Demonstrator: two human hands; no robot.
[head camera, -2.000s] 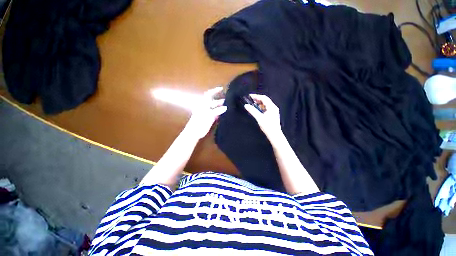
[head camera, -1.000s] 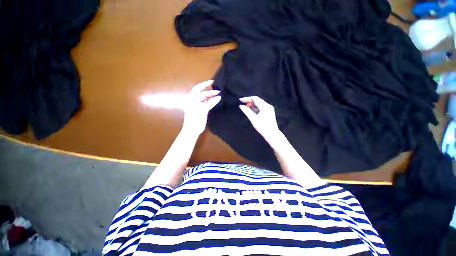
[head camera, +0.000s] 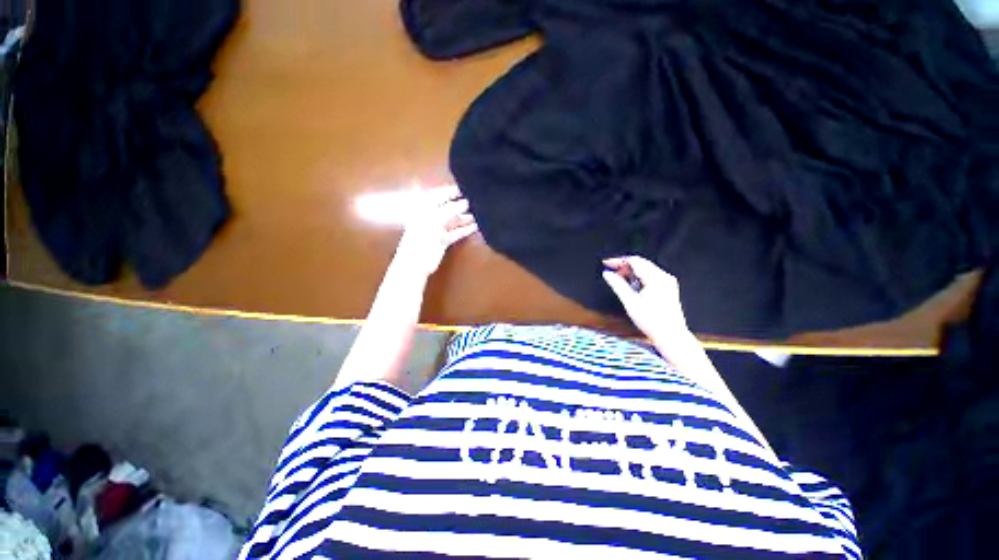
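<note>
The black dress (head camera: 679, 164) lies spread on the glossy orange-brown table, its flounce fanned out with the curved hem toward me. My left hand (head camera: 438, 224) is at the left edge of the hem, fingers touching or just beside the cloth; whether it grips the edge cannot be told. My right hand (head camera: 649, 295) is over the lower flounce near the table's front edge. It holds a small dark and reddish tool, likely thread snips (head camera: 629, 275), mostly hidden by the fingers. A black sleeve (head camera: 466, 24) lies at the top.
Another black garment (head camera: 121, 153) lies at the table's left. The yellowish table edge (head camera: 219, 313) curves in front of me. Black cloth (head camera: 865, 427) hangs below the edge at right. Mixed cloth scraps (head camera: 121, 509) lie on the grey floor at lower left.
The view has shifted. My right hand has moved right and toward me, away from my left hand. The flounce now lies spread wider, with its rounded left edge beside my left hand.
</note>
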